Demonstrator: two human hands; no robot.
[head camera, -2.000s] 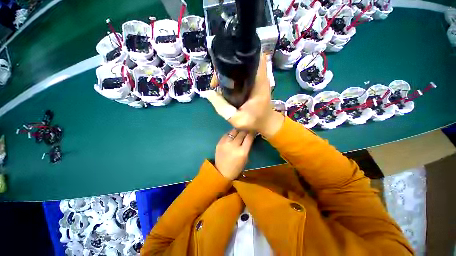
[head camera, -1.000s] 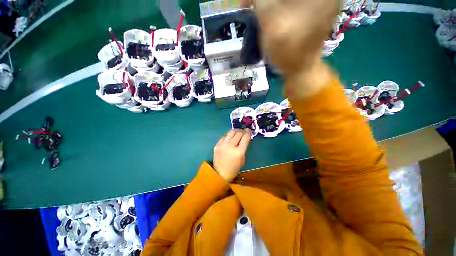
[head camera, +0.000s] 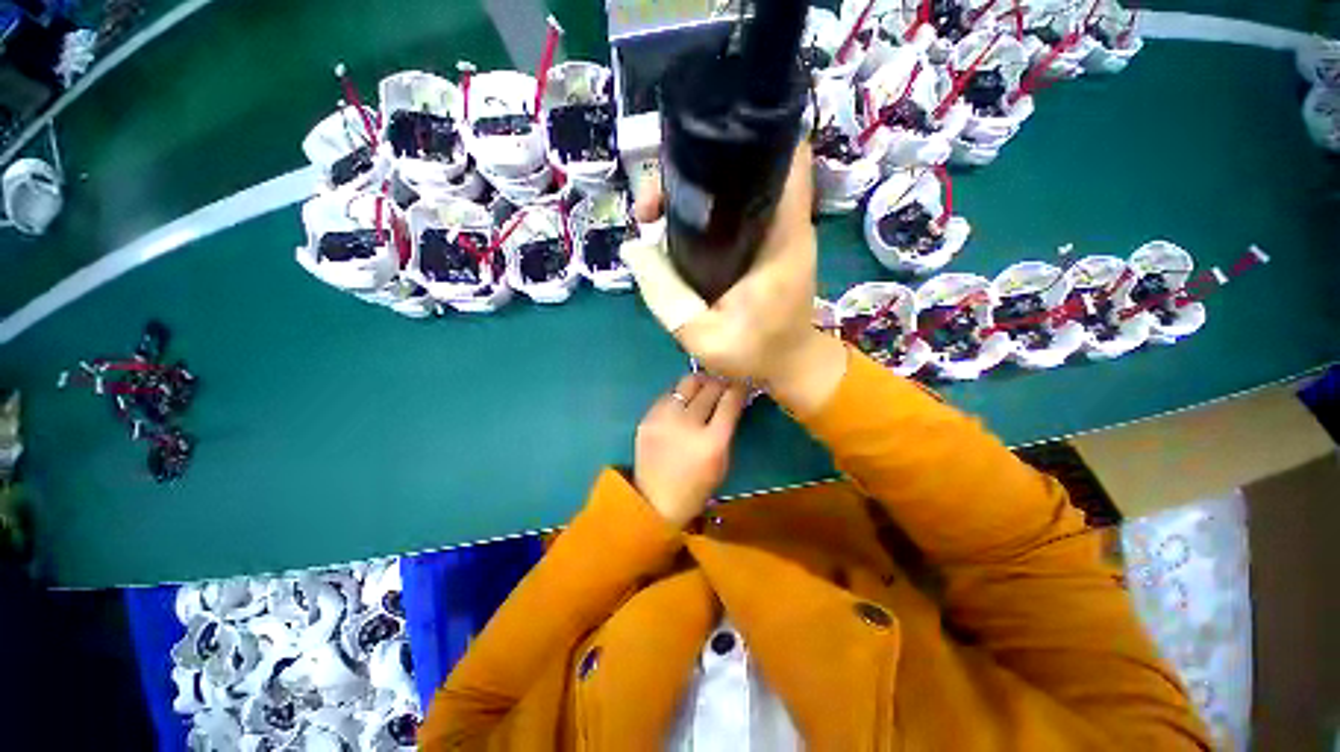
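My right hand (head camera: 750, 312) is closed round the thick black electric screwdriver (head camera: 723, 176), held upright, with a pale wrap on one finger. My left hand (head camera: 685, 448), with a ring, is just below it, its fingertips on a white housing that is almost wholly hidden under my right hand. The screwdriver tip is hidden too. White housings with dark insides and red leads (head camera: 955, 326) run in a row to the right. One housing (head camera: 910, 221) stands alone above the row.
Stacked housings (head camera: 353, 243) stand at the upper left and more (head camera: 899, 110) at the upper right. The screw feeder (head camera: 639, 125) is partly hidden behind the screwdriver. Loose wired parts (head camera: 147, 389) lie at the left. A blue bin (head camera: 426, 617) of white shells and a carton (head camera: 1205, 448) are below the bench edge.
Since one second ago, my right hand with the screwdriver has come down and left from the upper right, to above the housing at my left fingertips. My left hand has hardly moved.
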